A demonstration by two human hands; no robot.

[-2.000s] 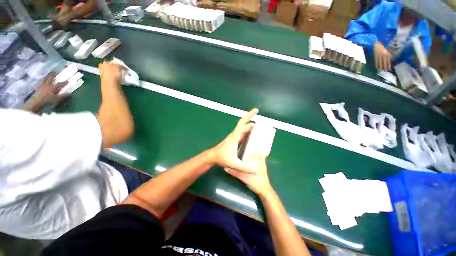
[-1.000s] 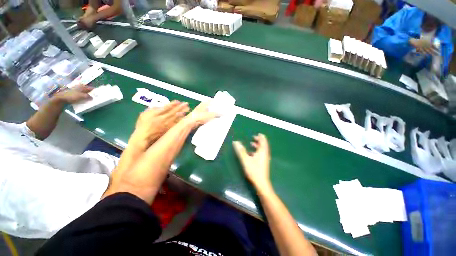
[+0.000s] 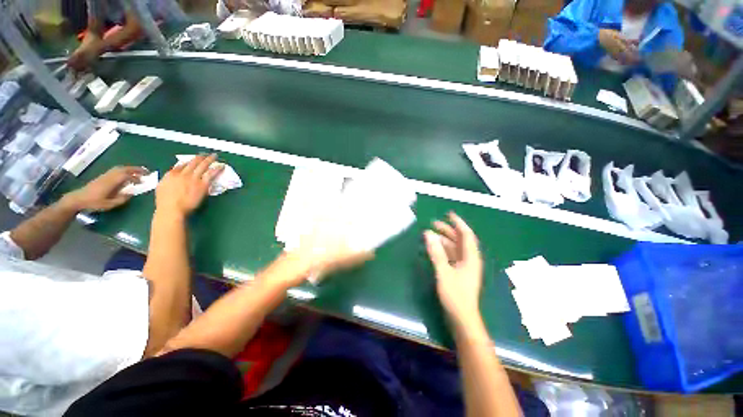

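Flat white cards (image 3: 346, 204) lie in a loose, overlapping pile on the green bench against the pale rail. My left hand (image 3: 322, 252) is at the pile's near edge, blurred; its fingers blend into the white, so I cannot tell whether it grips any. My right hand (image 3: 458, 256) is right of the pile, raised over the bench, fingers apart and empty. A second group of white cards (image 3: 566, 293) lies fanned beside the blue bin.
The blue bin (image 3: 692, 326) stands at the bench's right edge. White pouches (image 3: 558, 175) with dark items lie on the belt (image 3: 342, 114). White box rows (image 3: 293, 34) stand across the line. A neighbour's hands (image 3: 186, 186) work at left; a person in blue (image 3: 607, 32) is opposite.
The boxlike white piece between my hands is no longer seen there; a wider spread of white cards lies at my left hand. My right hand has come away and is open.
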